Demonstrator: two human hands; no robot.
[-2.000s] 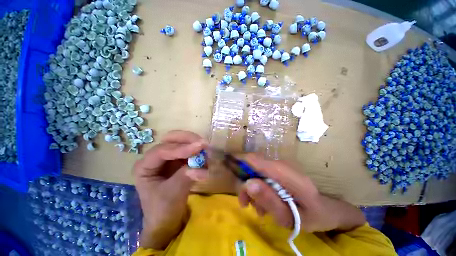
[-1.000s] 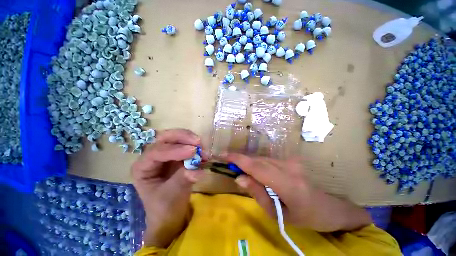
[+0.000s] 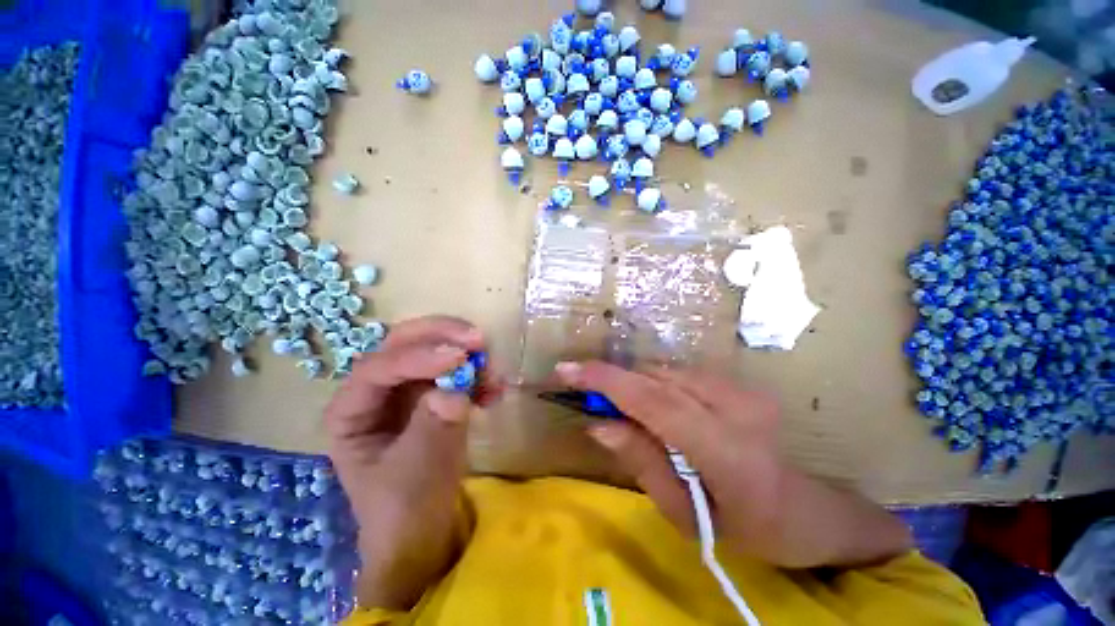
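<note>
My left hand [image 3: 410, 428] holds a small blue-and-white toy head [image 3: 457, 374] between thumb and fingers, at the bench's near edge. My right hand [image 3: 685, 440] is closed around a slim blue-black knife [image 3: 589, 401]. Its dark tip points left toward the toy head, with a small gap between them. A white cord [image 3: 706, 526] hangs below my right hand over the yellow top. The clear plastic sheet [image 3: 624, 281] lies on the bench just beyond my hands.
Pale cups [image 3: 245, 196] lie beside a blue bin [image 3: 104, 232] at left. Blue-and-white pieces [image 3: 599, 98] lie at the far side, a dense pile [image 3: 1015, 281] at right. Also a white tissue [image 3: 773, 287], a white bottle [image 3: 972, 76] and a clear tray [image 3: 220, 526] at lower left.
The knife tip has drawn back to the right, away from the toy head. My left hand has tilted the toy head and moved it slightly left and up.
</note>
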